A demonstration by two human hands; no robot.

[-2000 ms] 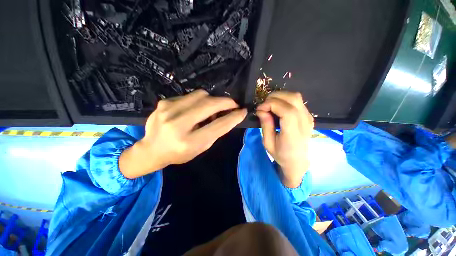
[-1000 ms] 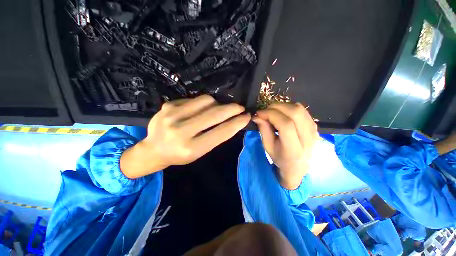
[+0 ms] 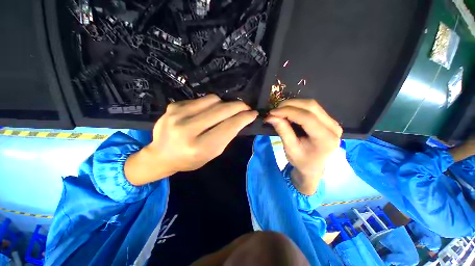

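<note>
My left hand (image 3: pixel 192 132) rests at the tray's near edge, its fingertips closed on a small black part (image 3: pixel 262 115) of which only a little shows. My right hand (image 3: pixel 307 136) meets it there, thumb and index fingertip pinched at the part's right end. Whether a pin is between the right fingertips cannot be told. A small pile of brass-coloured pins (image 3: pixel 276 92) lies just beyond my right fingers. A jumbled heap of black plastic parts (image 3: pixel 166 65) lies in the tray section beyond my left hand.
The black divided tray (image 3: pixel 354 57) spans the bench. Clear bags of small parts (image 3: pixel 444 44) lie on the green bench top (image 3: pixel 416 111) at the right. Another person's blue sleeve (image 3: pixel 416 176) is at the right. Blue and white stools (image 3: pixel 372 223) stand on the floor behind.
My right hand has spread and turned slightly outward, its knuckles further right, with its fingertips still at the part. My left hand has barely moved. The neighbour's sleeve has shifted slightly left.
</note>
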